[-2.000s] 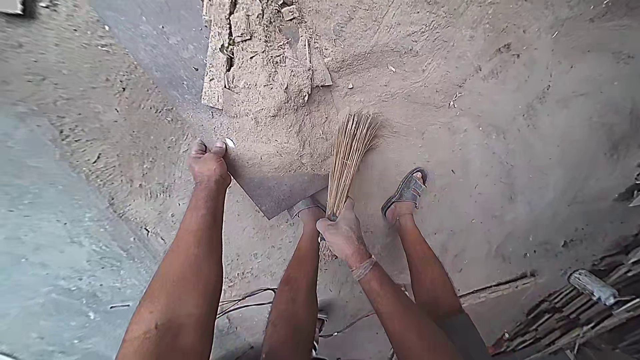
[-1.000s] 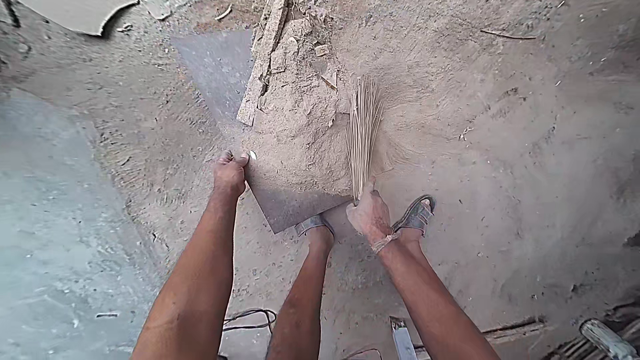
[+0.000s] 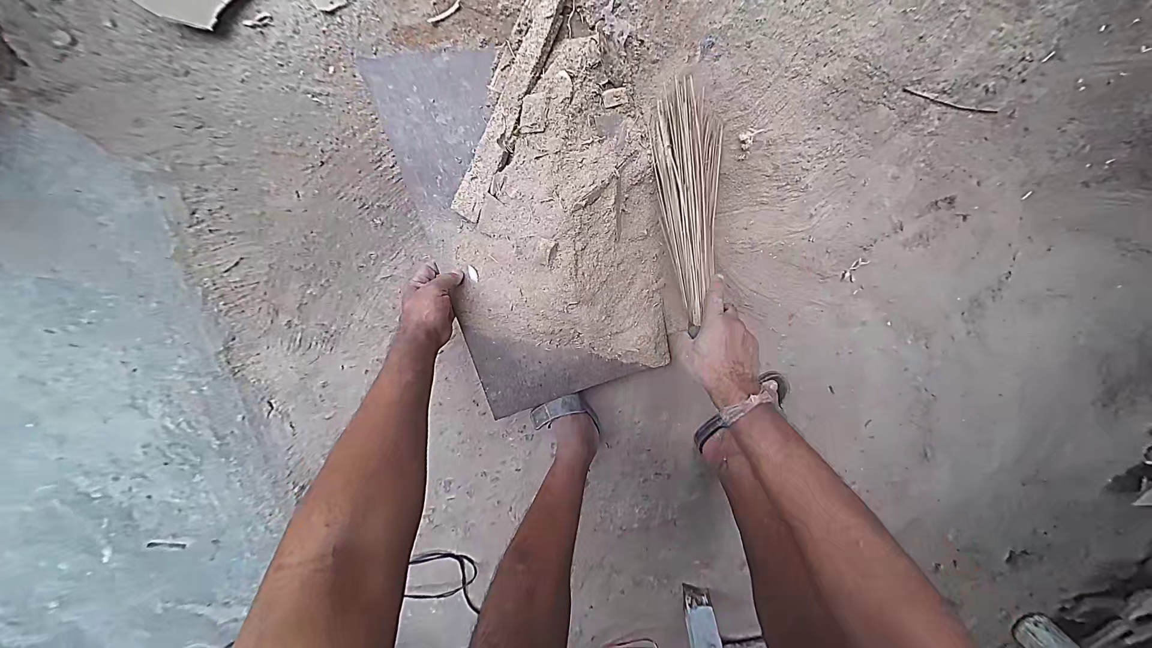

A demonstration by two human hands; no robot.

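Observation:
My left hand (image 3: 430,306) pinches the left edge of a thin grey sheet (image 3: 531,376), which lies tilted across the dusty ground. On the sheet rests a heap of sawdust-like debris (image 3: 567,270) with small chips, and a long flat strip of board (image 3: 511,117) lies along its upper left. My right hand (image 3: 727,351) grips the bound end of a stick broom (image 3: 688,198); its bristles point away from me, close beside the right edge of the heap.
My sandalled feet (image 3: 565,409) stand near the sheet's lower edge. A black cable (image 3: 445,576) curls at the bottom, left of my legs. A pale smooth slab (image 3: 99,387) spans the left. Wood pieces (image 3: 1107,612) lie at the lower right, a thin twig (image 3: 949,101) at the upper right.
The broom has gone from slanting over the debris side to lying nearly straight along the heap's right edge. More debris now covers the sheet's lower part. The view has shifted.

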